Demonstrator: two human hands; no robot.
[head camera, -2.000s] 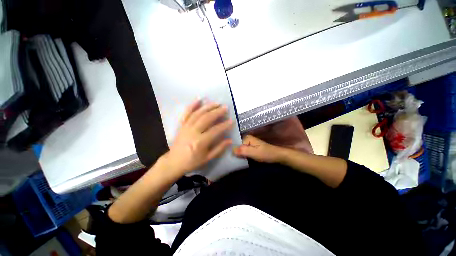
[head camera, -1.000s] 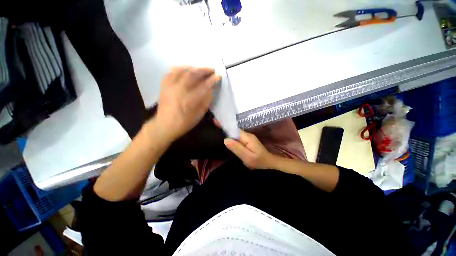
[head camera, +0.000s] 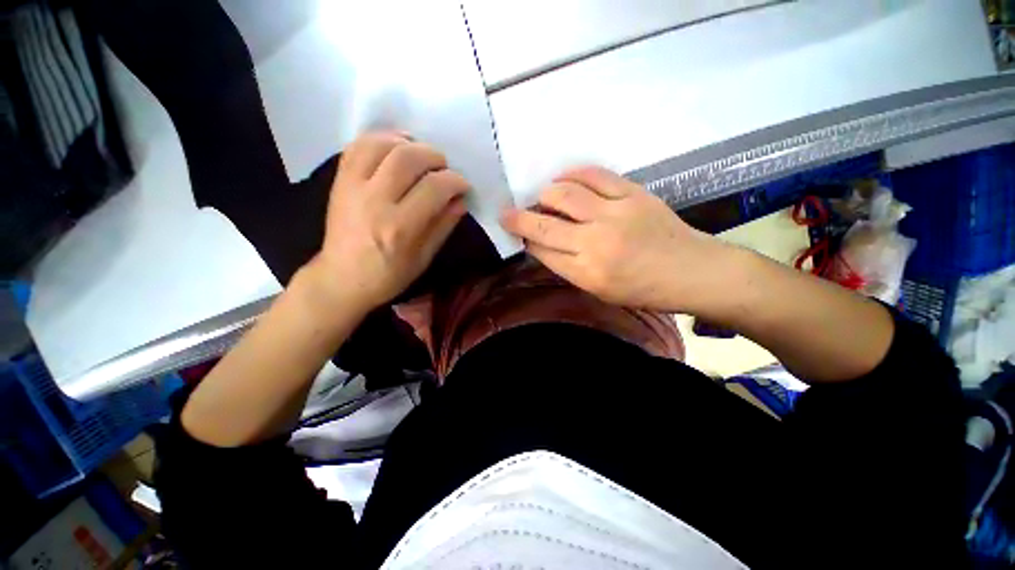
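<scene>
A white panel (head camera: 429, 84) lies on the white table and runs from the top edge towards my lap. A black piece (head camera: 228, 145) lies along its left side and under its near end. My left hand (head camera: 392, 212) rests on the panel, its fingers curled at the black fabric; it grips the cloth near the panel's near end. My right hand (head camera: 595, 228) is at the panel's right near corner, its fingertips pinching the edge. The machine head and needle are out of view above.
A silvery ruler strip (head camera: 779, 156) runs along the table's front edge. Layered grey and black pieces (head camera: 56, 84) stand at the upper left. Red-handled scissors (head camera: 816, 228) and a plastic bag (head camera: 879, 251) lie below the table at right. A blue crate (head camera: 84, 418) is at lower left.
My right hand has moved up from the lap to the panel's corner. My left hand has shifted slightly. The folded panel end is flatter. The view has tilted down; machine parts and snips have left it.
</scene>
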